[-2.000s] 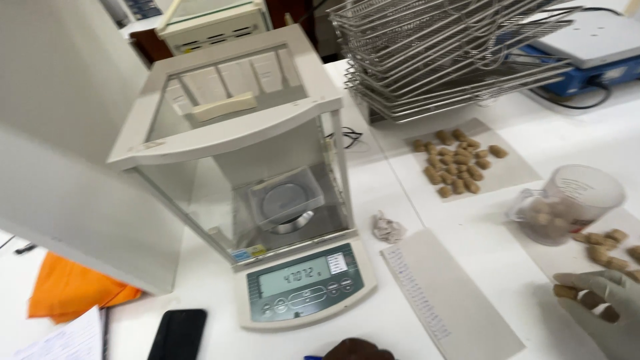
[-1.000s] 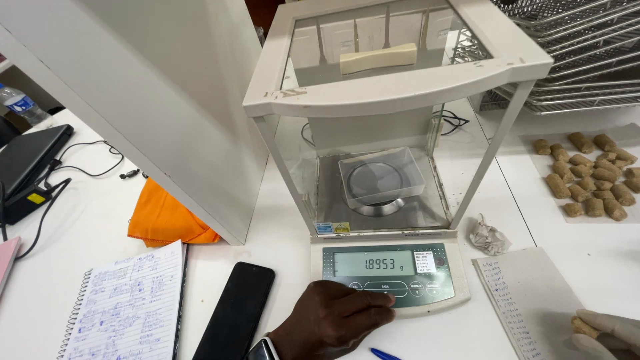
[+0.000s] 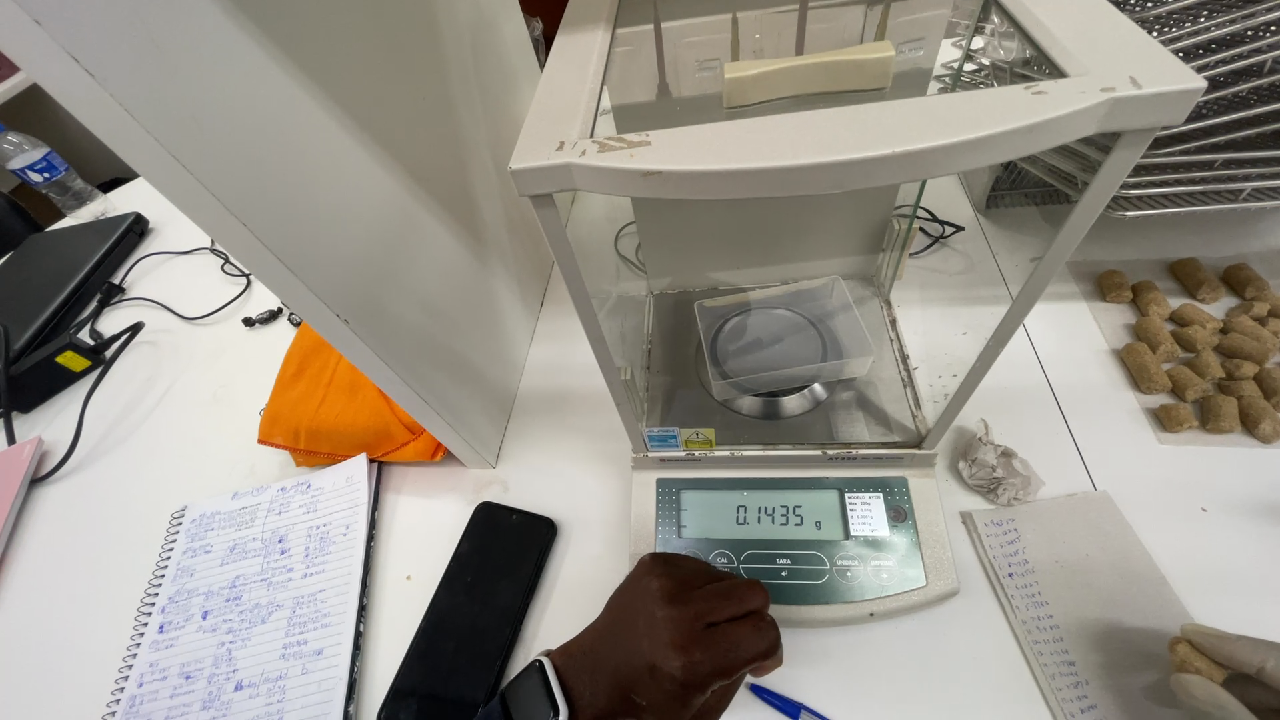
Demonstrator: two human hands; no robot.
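My left hand (image 3: 680,630), bare with a watch on its wrist, is curled at the lower left edge of the balance's control panel (image 3: 790,590); nothing shows in it. At the lower right edge, my gloved right hand (image 3: 1225,665) pinches a brown compressed briquette (image 3: 1195,655) above a sheet with handwriting (image 3: 1090,590). Inside the analytical balance's glass case (image 3: 850,165), a clear plastic box (image 3: 850,335) rests on the round metal pan (image 3: 780,400). Digits show on the lit display (image 3: 760,515). Several brown briquettes (image 3: 1145,367) lie on paper at the right.
A blue pen (image 3: 785,702) lies beside my left hand. Further left are a black phone (image 3: 470,610), a spiral notebook (image 3: 250,610), an orange cloth (image 3: 335,400) and a laptop (image 3: 70,280). Crumpled paper (image 3: 998,465) sits beside the balance; wire racks (image 3: 1200,150) stand behind. A pale panel (image 3: 330,200) rises left.
The view has swung left and closer to the balance. My left hand has drawn back from the panel's buttons and curled. The digits on the display have changed.
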